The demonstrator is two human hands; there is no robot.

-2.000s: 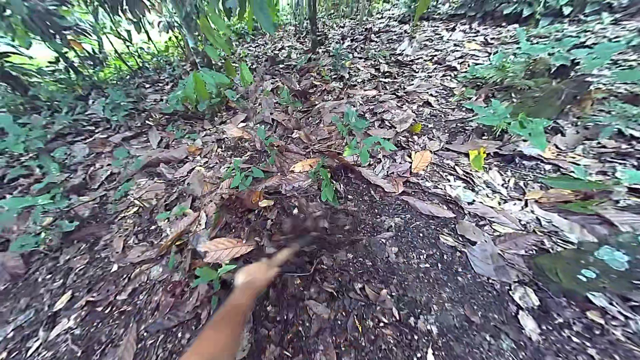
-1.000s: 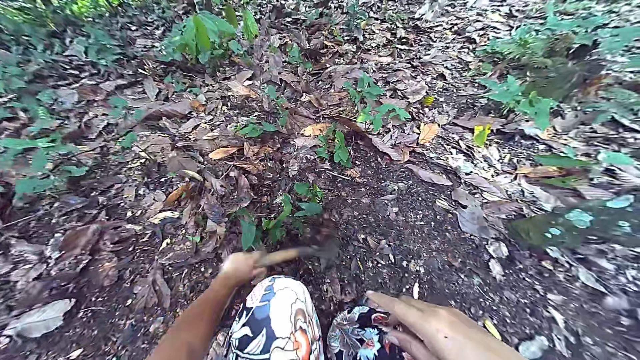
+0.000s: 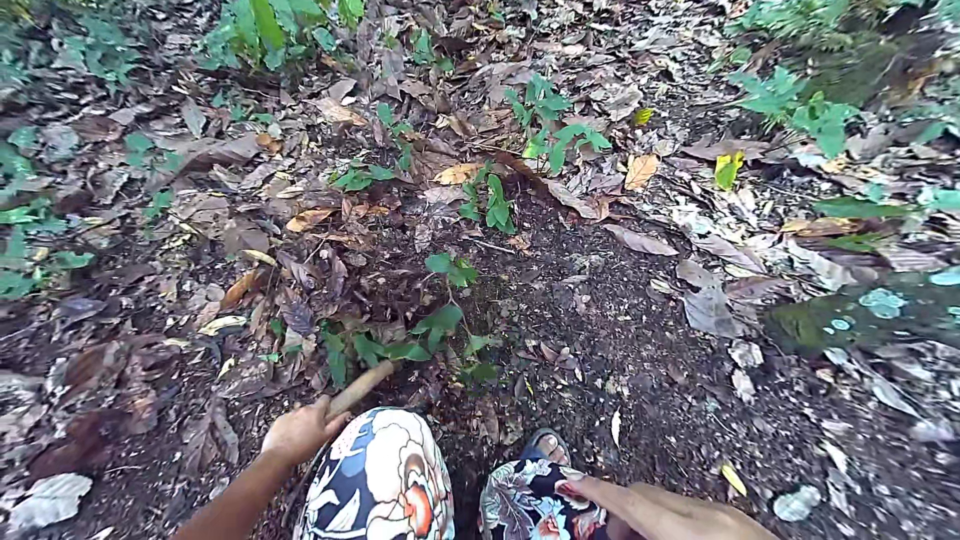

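My left hand (image 3: 300,431) is closed around a wooden handle (image 3: 361,388) at the lower left, beside my left knee. The far end of the handle goes in among the leaves of a small green plant (image 3: 439,322), so the tool's head is hidden. My right hand (image 3: 652,506) rests with fingers extended on my right knee, over patterned trousers (image 3: 536,495), and holds nothing that I can see. Dark bare soil (image 3: 592,322) lies in front of my knees.
Brown leaf litter (image 3: 525,82) covers the ground around. Small seedlings (image 3: 491,202) stand ahead. At the right lies a dark, mossy surface with pale lichen spots (image 3: 862,315), a log or a stone. A sandalled foot (image 3: 550,444) shows by my right knee. Leafy plants (image 3: 259,34) grow at the upper left.
My knees and right hand have come into view since the first frame. The tool's head, a dark blur a second ago, is now hidden behind leaves. The view has tipped downward.
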